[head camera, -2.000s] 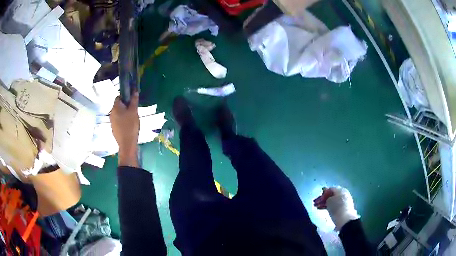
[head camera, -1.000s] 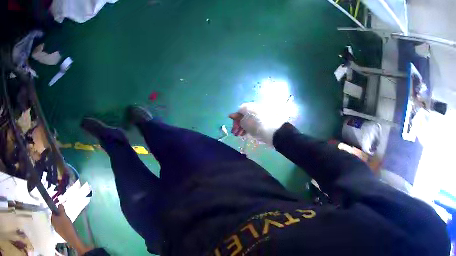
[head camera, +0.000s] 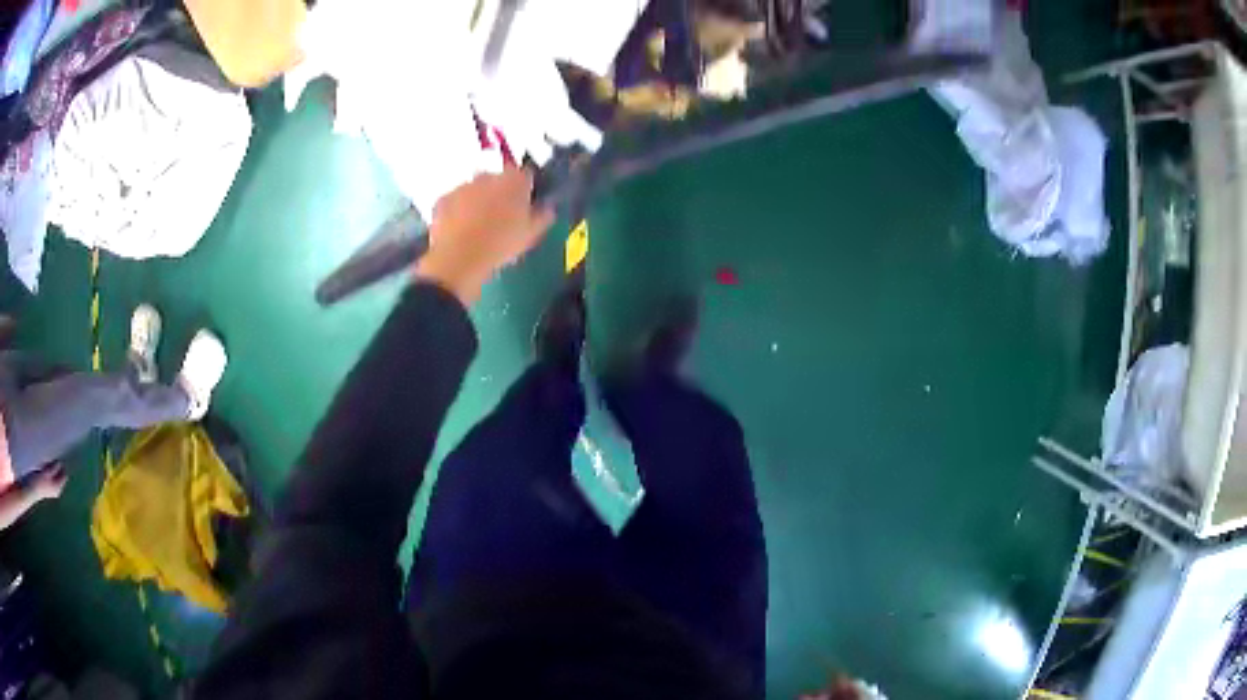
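Observation:
My left hand (head camera: 479, 233) is bare and closed around the dark rail of the scrap cart (head camera: 780, 116), left of centre. The rail runs from the lower left of the hand up to the upper right. White paper sheets (head camera: 397, 82) and brown scraps are heaped behind the rail at the top. My right hand (head camera: 841, 688) is only a small sliver at the bottom edge, cut off by the frame, so its fingers cannot be read.
A person's legs and white shoes (head camera: 203, 367) are at the left, beside a crumpled yellow cloth (head camera: 171, 506). A white full sack (head camera: 144, 157) stands upper left. White cloth (head camera: 1033, 178) lies upper right. A metal-framed table (head camera: 1217, 301) lines the right side.
The view has turned, so the cart now lies across the top. The person and yellow cloth have come into view at left. My gloved right hand has dropped almost out of the picture.

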